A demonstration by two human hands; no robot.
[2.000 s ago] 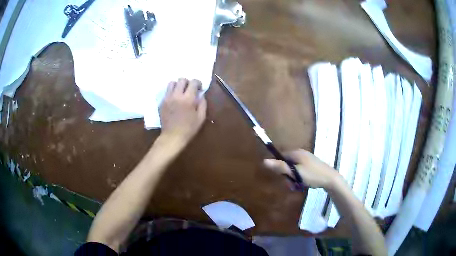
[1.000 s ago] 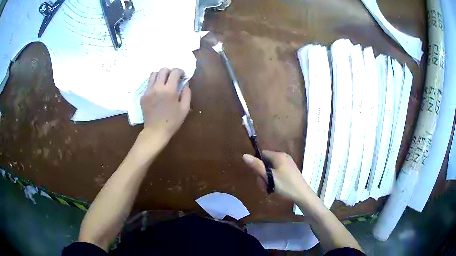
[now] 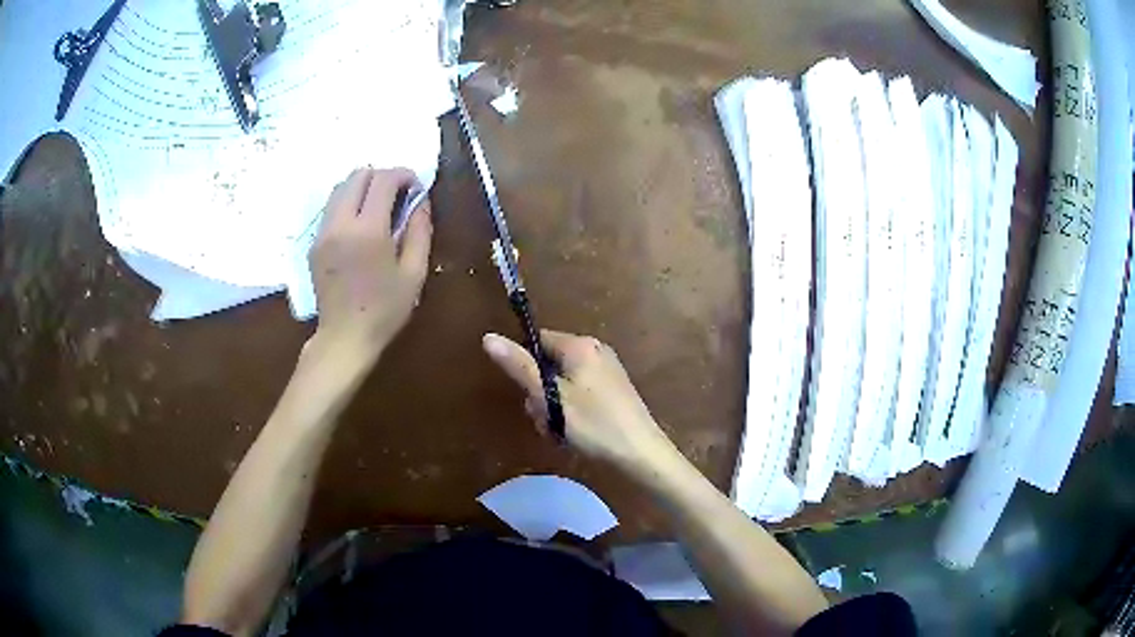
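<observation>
My left hand (image 3: pixel 368 255) is on the lower right edge of the white sheet stack (image 3: pixel 237 187), with its fingers curled over the edge. The top sheet has thin curved lines. My right hand (image 3: pixel 579 392) holds the black handles of the long shears (image 3: pixel 495 218). The silver blades point up and away, and look closed together. Their tip is at the right edge of the stack, beside small white scraps (image 3: pixel 504 100). Silver clips grip the stack, one on its top (image 3: pixel 233 56), one at its left (image 3: pixel 81 52) and one partly cut off at the upper edge.
Stacked cut strips (image 3: pixel 782 286) lie side by side at the right. Beyond them is a long tube with printed characters (image 3: pixel 1058 237). A fan-shaped piece (image 3: pixel 549 505) lies near the front edge. A narrow curved offcut (image 3: pixel 983 52) is at the upper right.
The view has shifted, so things sit further left and higher. The shears have moved left and their tip is now at the stack's edge. A small white scrap lies on the table beside the tip.
</observation>
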